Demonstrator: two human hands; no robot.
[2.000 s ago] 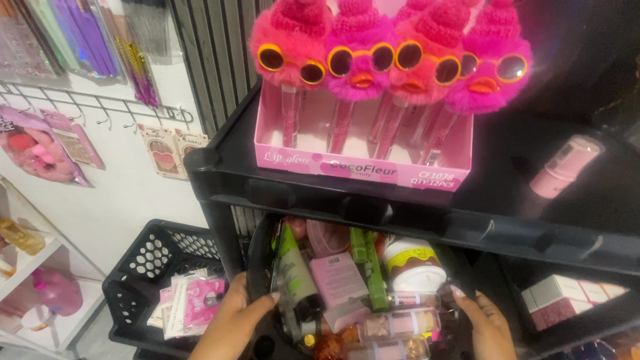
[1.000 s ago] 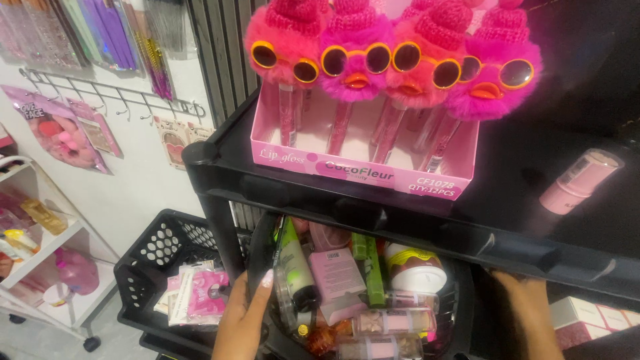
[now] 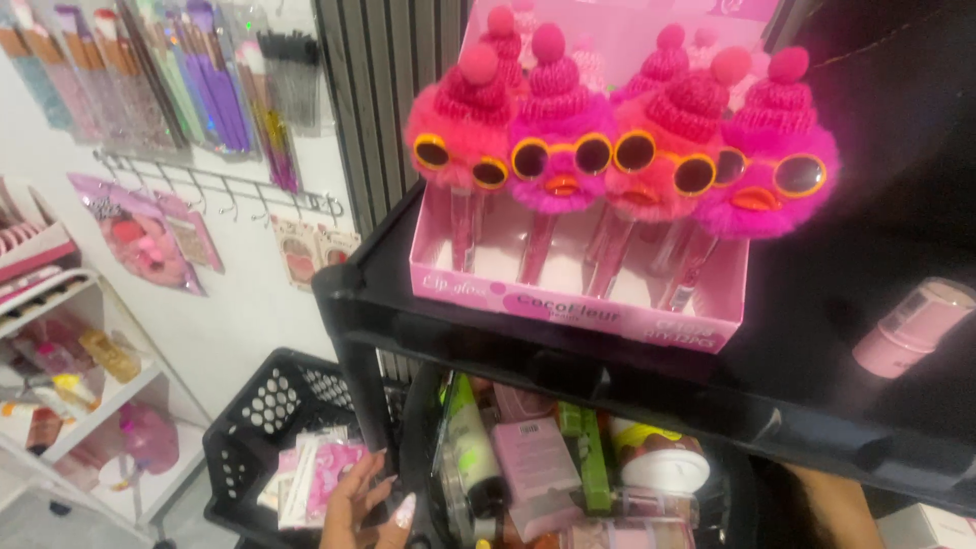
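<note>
My left hand [image 3: 362, 507] has its fingers apart and holds nothing, between the cart's post and the pink packets [image 3: 324, 473] in a black perforated basket [image 3: 244, 450]. To its right, on the lower shelf, a black basket [image 3: 419, 435] holds a green-and-white tube [image 3: 473, 442], a pink carton [image 3: 537, 465], a green box [image 3: 591, 457], a white-lidded jar [image 3: 663, 465] and clear containers [image 3: 633, 534]. Beyond that basket's right side, my right hand is hidden under the upper shelf; only the forearm [image 3: 831, 507] shows.
On the black cart's upper shelf [image 3: 785, 335] stand a pink lip gloss display box [image 3: 579, 313] with fluffy toppers and a pink stick tube [image 3: 911, 328]. A white box [image 3: 926, 526] lies lower right. Hooks [image 3: 229, 198] jut from the wall; a white shelf trolley [image 3: 114, 412] stands left.
My left hand has left the edge of the filled basket and moved left towards the pink packets. My right hand, seen at the basket's right side two seconds ago, has gone out of sight under the shelf.
</note>
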